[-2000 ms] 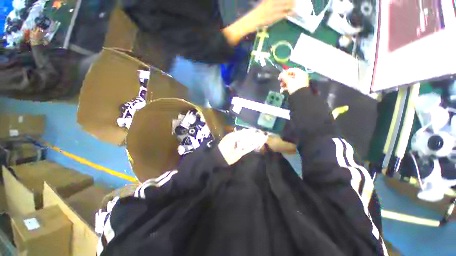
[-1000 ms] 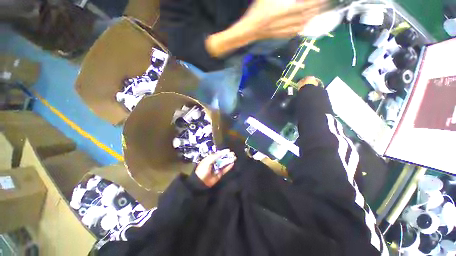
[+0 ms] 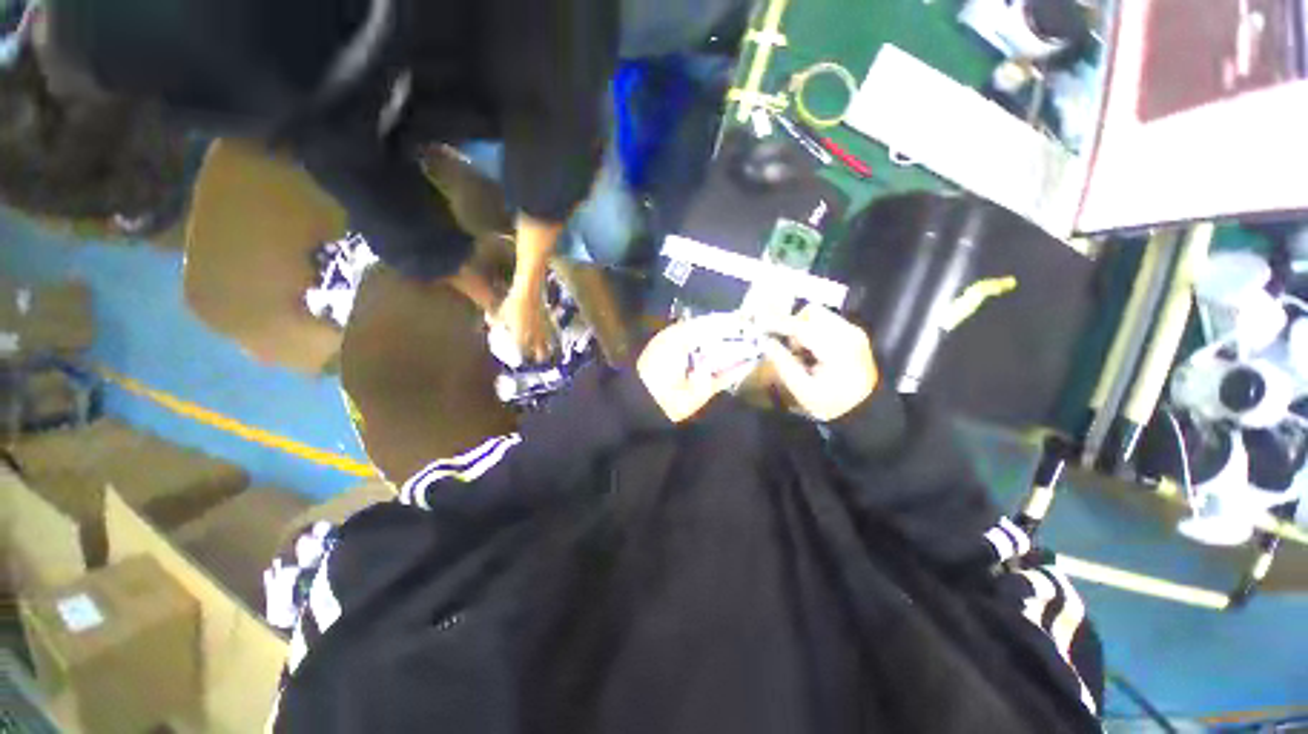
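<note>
My left hand (image 3: 683, 367) and my right hand (image 3: 829, 361) are close together in front of my body at the bench's front edge. A small whitish piece (image 3: 729, 349) is between them, touched by the fingers of both; its exact shape is blurred. Just beyond the hands lie a long white strip (image 3: 746, 268) and a small green plate (image 3: 792, 244). The large glossy black housing (image 3: 925, 273), with a yellow mark (image 3: 981, 301), is to the right of my right hand.
A co-worker's hands (image 3: 527, 318) reach into an open cardboard box (image 3: 409, 376) on the left. Behind are a mouse (image 3: 768, 162), red tool (image 3: 846, 156), yellow-green ring (image 3: 825, 93), white keyboard (image 3: 947, 132) and monitor (image 3: 1191, 179). White cameras (image 3: 1241, 384) are piled right.
My right hand has come back from the bench to meet my left hand at the whitish piece. The black housing is uncovered. The co-worker's hands have moved from the bench down into the box.
</note>
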